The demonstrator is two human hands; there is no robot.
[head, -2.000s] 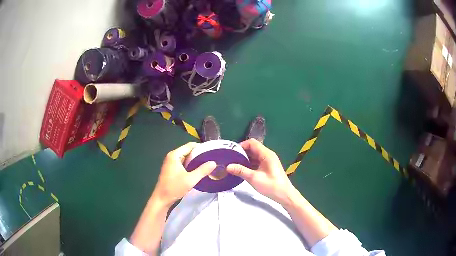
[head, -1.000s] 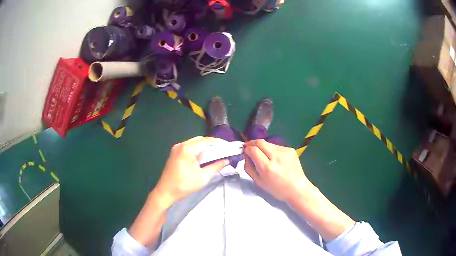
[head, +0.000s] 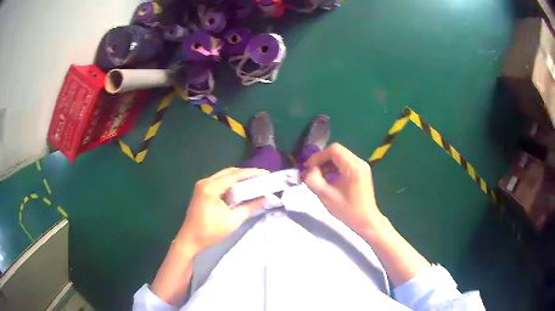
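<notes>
The tape roll (head: 263, 187) is held at waist height, turned nearly edge-on, with its pale rim side towards me. My left hand (head: 220, 205) grips its left part, fingers over the top and thumb below. My right hand (head: 348, 185) is at the roll's right end, thumb and fingers pinched together. A bit of purple, apparently the loose tape end (head: 331, 172), shows between its fingers. The pinched spot is small and blurred. The roll's flat faces and core are hidden.
Purple trim rolls (head: 263, 50) are heaped at the upper left. A cardboard tube (head: 139, 80) lies by a red crate (head: 78, 115). Cartons (head: 528, 188) stand at the right. Yellow-black tape (head: 450, 149) marks the green floor. A pale panel (head: 39, 267) stands lower left.
The roll first faced me flat between both hands, then was turned edge-on. Since then my left hand has shifted slightly left, and my right hand has risen and its fingers have arched.
</notes>
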